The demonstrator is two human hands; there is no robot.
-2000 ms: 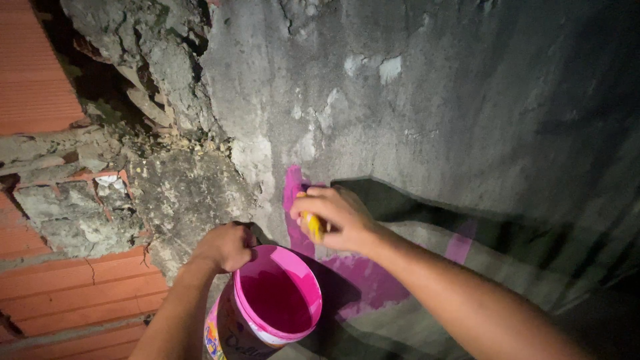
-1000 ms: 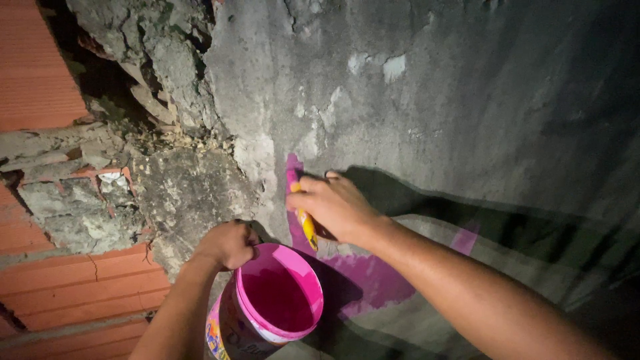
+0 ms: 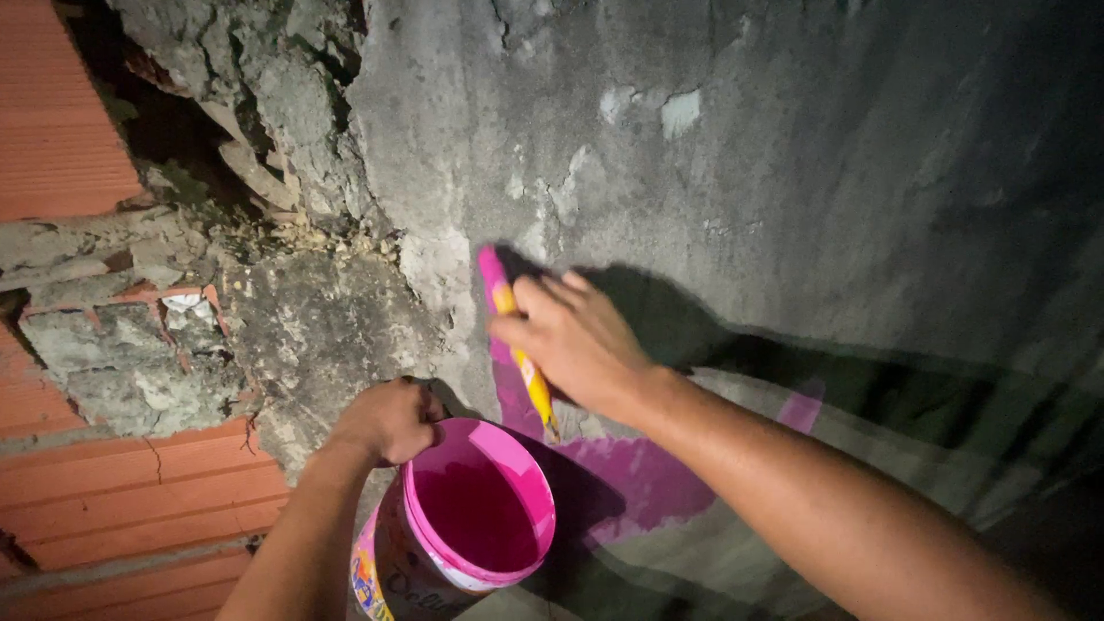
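Note:
My right hand (image 3: 573, 341) grips a paintbrush (image 3: 528, 366) by its yellow handle. The handle's end points down, and the magenta-covered bristles point up against the grey plastered wall (image 3: 655, 198). Below and right of the brush, a patch of magenta paint (image 3: 647, 483) covers part of the wall. My left hand (image 3: 388, 423) holds the rim of a plastic paint bucket (image 3: 479, 500) at its upper left. The bucket is tilted, with magenta paint inside and a printed label and writing on its outside. My left fingertips are partly hidden.
Orange hollow bricks (image 3: 129, 492) with mortar joints show at the left. Broken concrete (image 3: 293, 103) surrounds a dark gap at the upper left. A separate magenta stroke (image 3: 802, 405) lies beyond my right forearm, and shadows of my arm fall across the wall.
The brush was lower on the wall two seconds ago; its bristles now touch higher up, at the top of the narrow magenta strip. My left hand stays on the bucket rim.

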